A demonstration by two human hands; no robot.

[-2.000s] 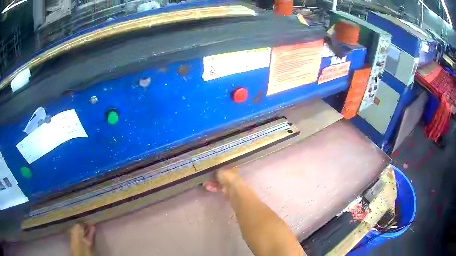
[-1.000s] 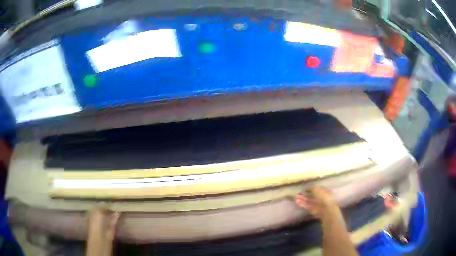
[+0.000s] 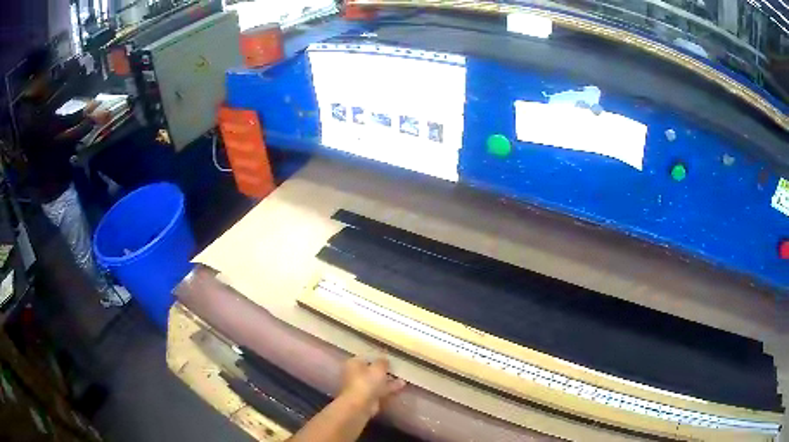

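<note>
My left hand (image 3: 368, 384) lies with bent fingers on the front part of the reddish-brown pad (image 3: 268, 324); whether it grips anything is unclear. My right hand is out of the picture. Behind my left hand, a long yellow-tan cutting die (image 3: 450, 350) with a pale bladed channel lies on the beige sheet (image 3: 259, 229). Black strips (image 3: 519, 302) lie side by side behind the die, their left ends uneven. The die and strips run towards the lower right.
The blue press head (image 3: 562, 190), with buttons and papers, spans the back. A blue bin (image 3: 151, 246) stands at the left, with a person (image 3: 65, 164) beyond it. A worn wooden ledge (image 3: 203, 363) and dark strips (image 3: 281, 388) lie along the pad's front edge. An orange piece (image 3: 246, 155) stands at the press's left end.
The view has swung left; the right bin and my right hand have left it. The black strips, mostly hidden two seconds ago, show behind the die. The die sits farther from the press head.
</note>
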